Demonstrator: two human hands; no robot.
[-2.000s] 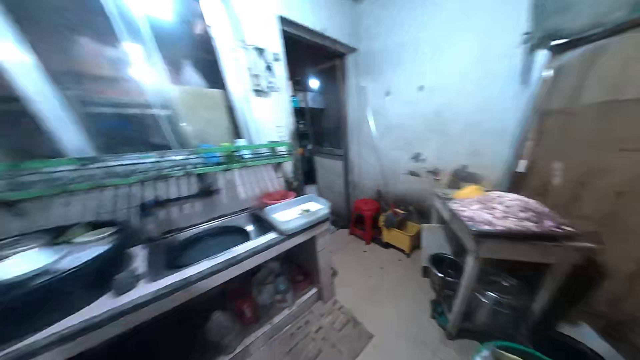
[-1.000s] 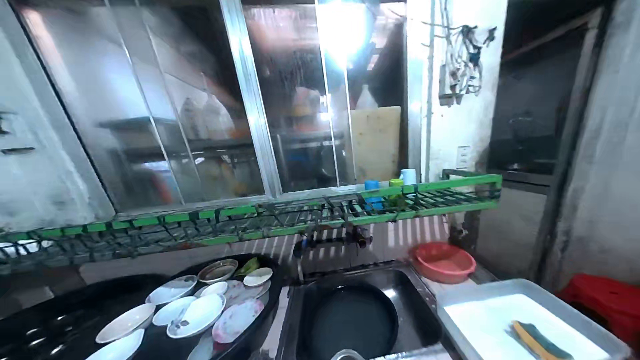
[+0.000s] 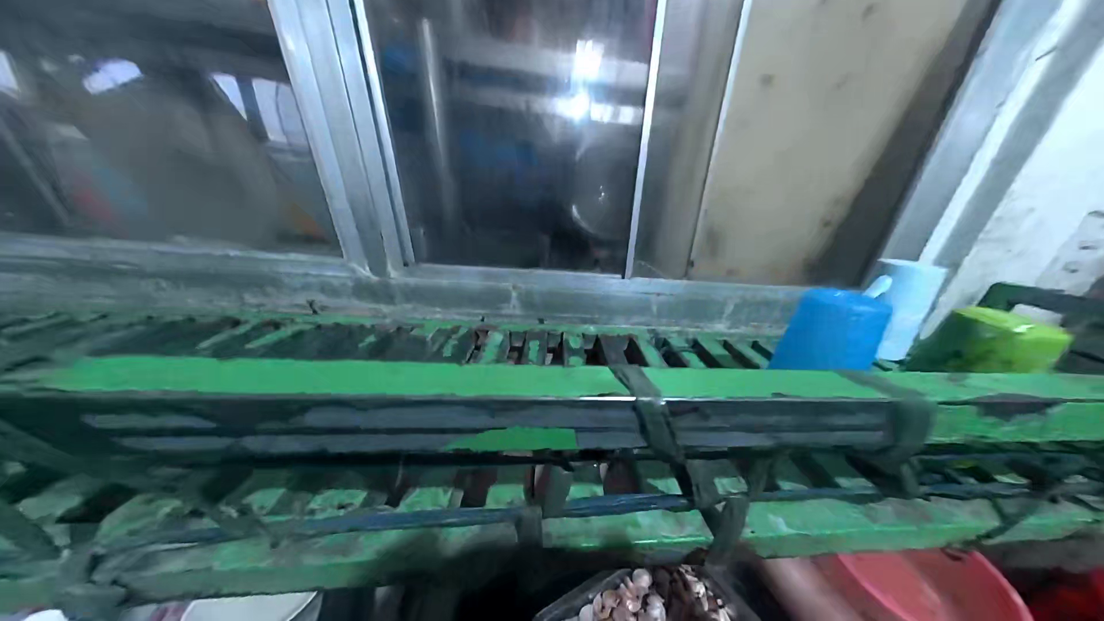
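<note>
A dark-rimmed container of small, pale brown, rounded pieces (image 3: 638,597), which may be shellfish or mushrooms, shows at the bottom centre. Right of it lies a blurred, skin-toned shape (image 3: 798,586), perhaps part of my right hand; its fingers and any hold on the container cannot be made out. My left hand is out of view. A red plastic basin (image 3: 927,586) sits at the lower right. Above these runs a green slatted rack (image 3: 517,379), bearing a blue plastic mug (image 3: 832,328), a pale blue cup (image 3: 910,302) and a lime-green container (image 3: 1005,341).
Behind the rack stand aluminium-framed window panes (image 3: 517,138) with a tan board (image 3: 811,129) at the right. Dark straps and a blue cord cross the rack's front. Part of a white dish (image 3: 250,607) shows at the lower left.
The view has swung to the window and come much closer to the green rack. The container of small pieces now shows below it, where the earlier frames do not show it.
</note>
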